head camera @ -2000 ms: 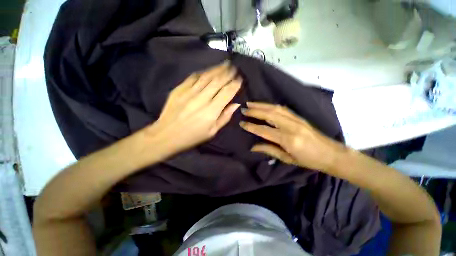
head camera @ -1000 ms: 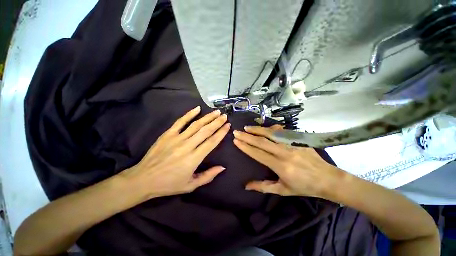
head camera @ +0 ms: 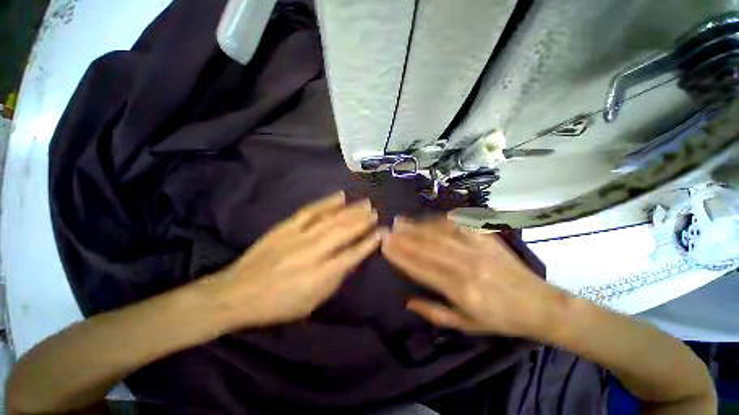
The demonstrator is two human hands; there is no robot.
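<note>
Dark purple-brown cloth [head camera: 194, 194] lies spread and bunched over the table and down to my lap. The off-white sewing machine head [head camera: 405, 73] stands over its far edge. My left hand [head camera: 300, 259] lies on the cloth, palm down, fingers extended towards the machine's foot. My right hand [head camera: 466, 275] lies on the cloth to the right of it, slightly blurred, thumb apart. The fingertips of both hands nearly meet just in front of the foot. The needle and presser foot are hard to make out under the head.
The white table [head camera: 32, 203] shows at the left rim. A printed ruler [head camera: 640, 280] runs along its right front edge. A metal lever [head camera: 628, 85] sticks out from the machine's right. A crumpled clear bag [head camera: 701, 227] lies at the far right.
The view has shifted so that the machine head now looms over the cloth. Since one second ago, both hands have come slightly nearer me, away from the foot, with fingertips closer together.
</note>
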